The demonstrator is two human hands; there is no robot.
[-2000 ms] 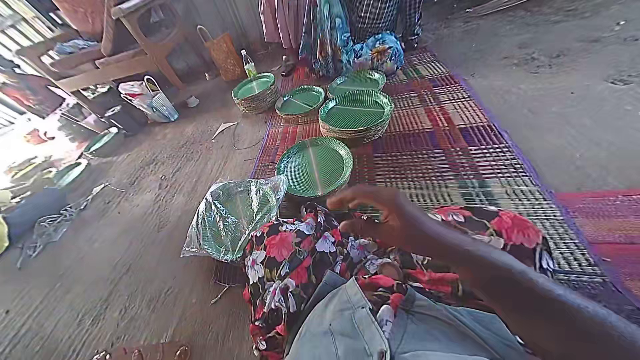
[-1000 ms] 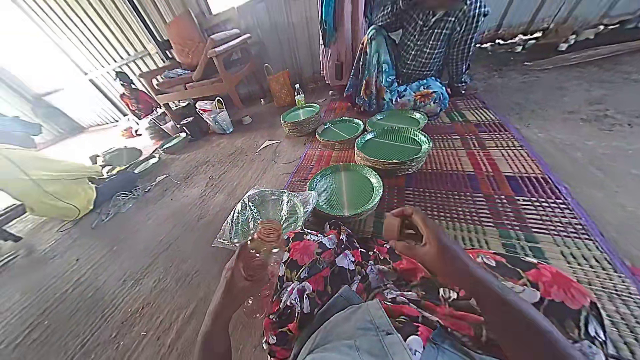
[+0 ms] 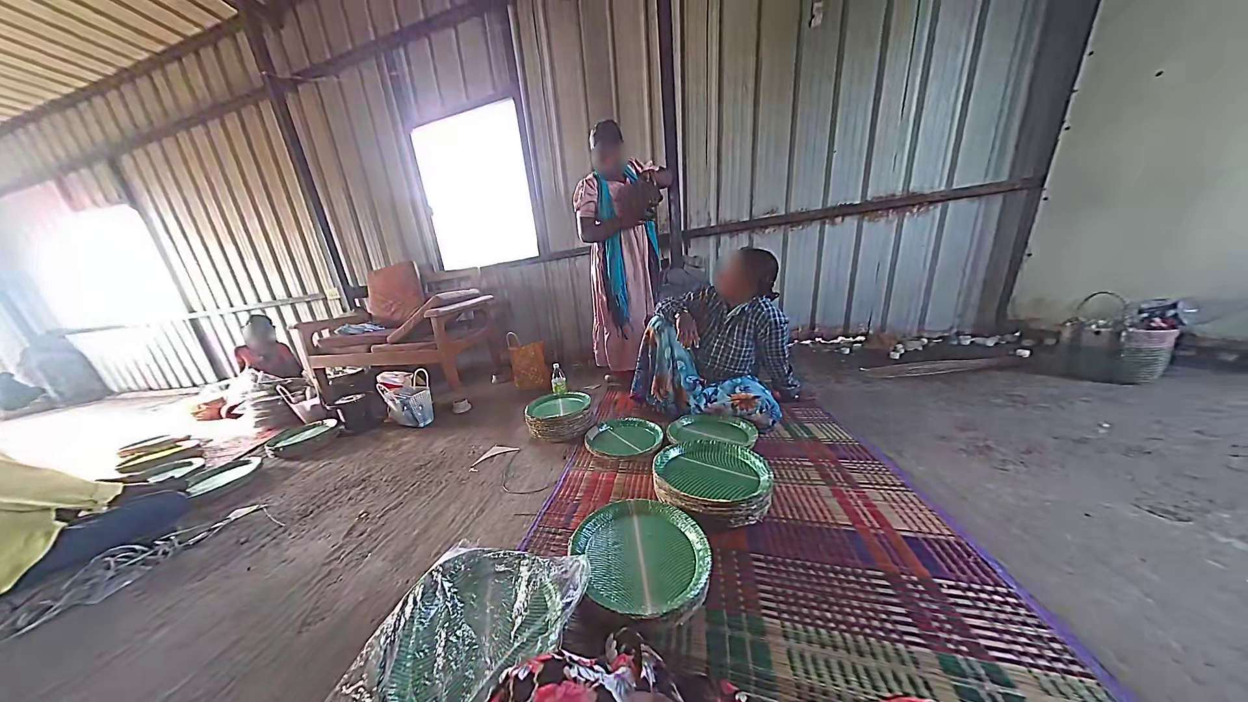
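Note:
Neither of my hands shows in the view now. At the bottom, just above the floral cloth [image 3: 585, 678] on my lap, lies a clear plastic bag [image 3: 478, 624] with green leaf-patterned plates inside. Right of it, a stack of green plates [image 3: 642, 561] stands at the near end of the woven mat. Behind that are a taller stack [image 3: 713, 473], a lower stack [image 3: 624, 438] and green plates [image 3: 712, 430] beside a seated person. Another stack [image 3: 558, 416] stands on the floor at the mat's left edge.
The striped woven mat [image 3: 848, 585] runs away from me. A person [image 3: 726, 341] sits at its far end; another person [image 3: 624, 253] stands behind. A glass bottle [image 3: 559, 379], a wooden chair [image 3: 400, 327], bags and more plates [image 3: 224, 476] are to the left, near a person in yellow cloth.
The view has tilted far up, and both hands, seen a second ago, have left it. The clear bottle that was in my left hand is out of view too.

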